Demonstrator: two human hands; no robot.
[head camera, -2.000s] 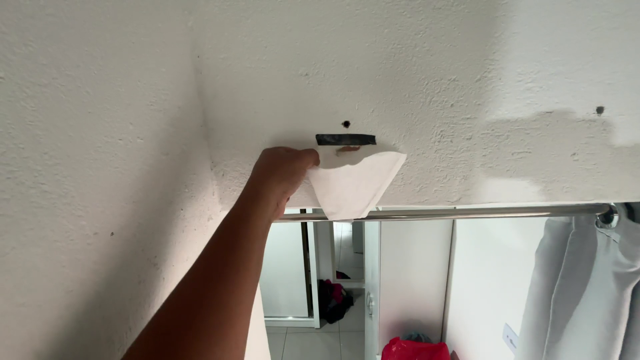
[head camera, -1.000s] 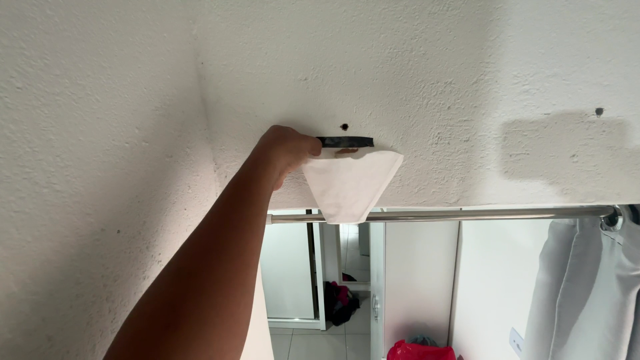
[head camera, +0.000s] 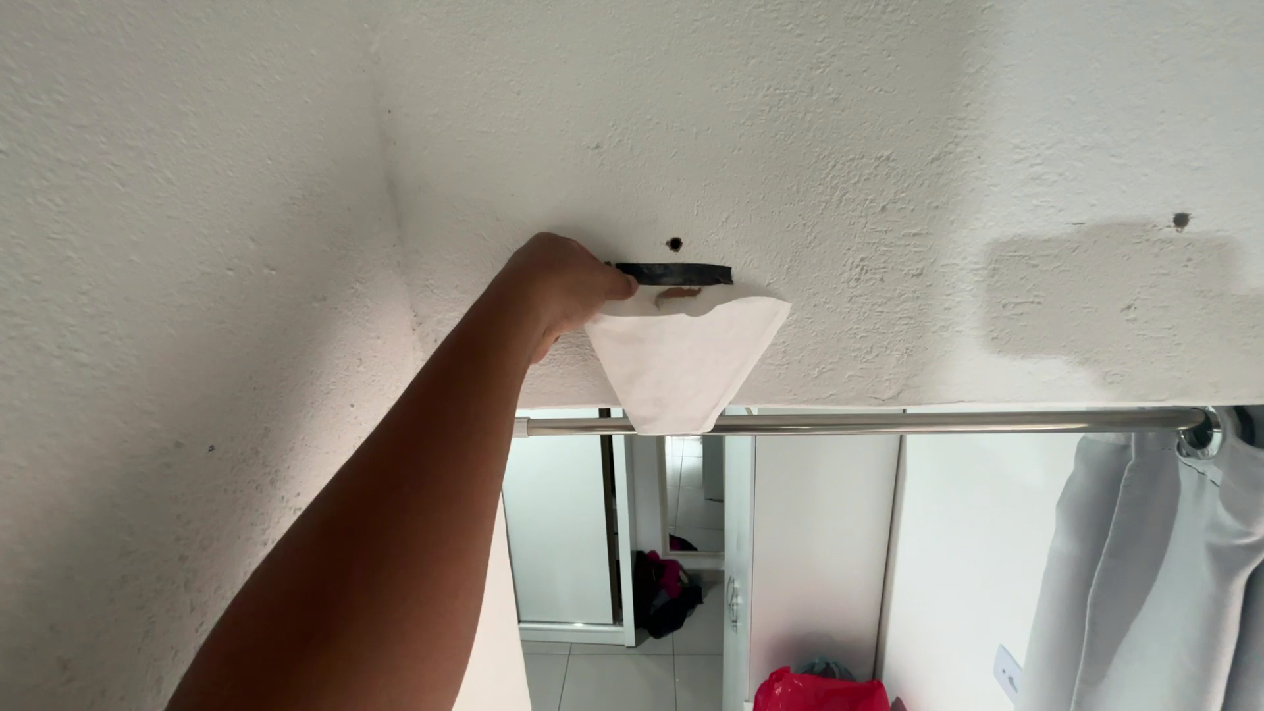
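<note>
My left hand (head camera: 573, 286) is raised against the rough white wall, with its thumb on the left end of a black strip (head camera: 681, 274) and beside the upper left corner of a white cone-shaped paper filter (head camera: 686, 360). The fingers are mostly hidden behind the filter's edge, and the hand grips it there. The strip lies along the wall just above the filter's curved top edge, below a small dark hole (head camera: 674, 243). A brown patch (head camera: 678, 294) shows between strip and filter. The filter's narrow end overlaps a metal curtain rod (head camera: 810, 425). My right hand is not in view.
A grey curtain (head camera: 1116, 553) hangs by rings at the rod's right end. Another hole (head camera: 1181, 221) is in the wall at the upper right. Below are white cabinet doors (head camera: 560, 523), a dark heap of clothes (head camera: 667, 602), a red bag (head camera: 820, 691) and a tiled floor (head camera: 617, 681).
My left hand stays at the strip's left end and the filter's corner. The strip's right end looks slightly more bowed than in the oldest frame.
</note>
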